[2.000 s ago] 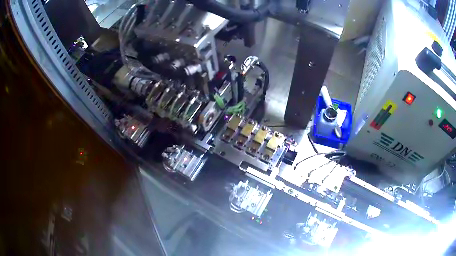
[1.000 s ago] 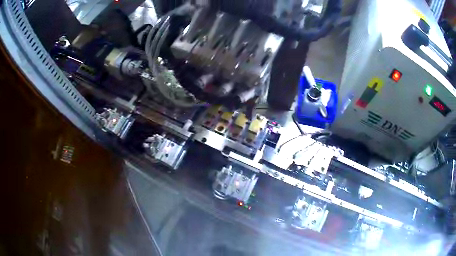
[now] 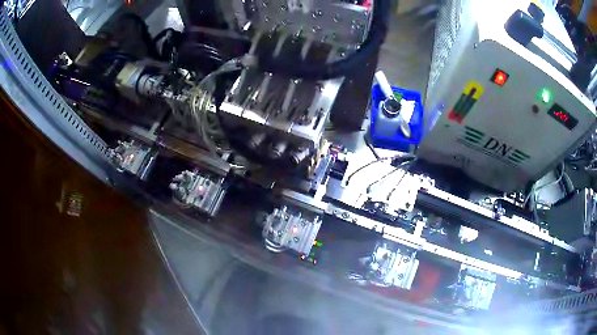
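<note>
No hand is in view. A silver multi-column pick-and-place head [image 3: 278, 98] with black and clear hoses hangs at upper centre, over the place of the tan blocks, which are now almost wholly hidden. Several small silver clamp fixtures stand spaced along the near edge, one of them [image 3: 291, 230] at the centre beside tiny red and green lights. A long silver conveyor rail [image 3: 406, 241] runs behind them towards the lower right. A white cover plate [image 3: 376, 183] with thin black cables lies right of the head.
An off-white DN cabinet [image 3: 507, 111] with red and green lamps stands at the right. A blue bin [image 3: 396, 137] holding a bottle sits beside it. An amber-brown guard door window [image 3: 59, 255] fills the lower left. A thick black cable chain [image 3: 376, 39] curves above.
The multi-column head has come down and forward over the tan blocks, covering them. The view has shifted, so the cabinet, bin and fixtures sit further left and higher in the picture.
</note>
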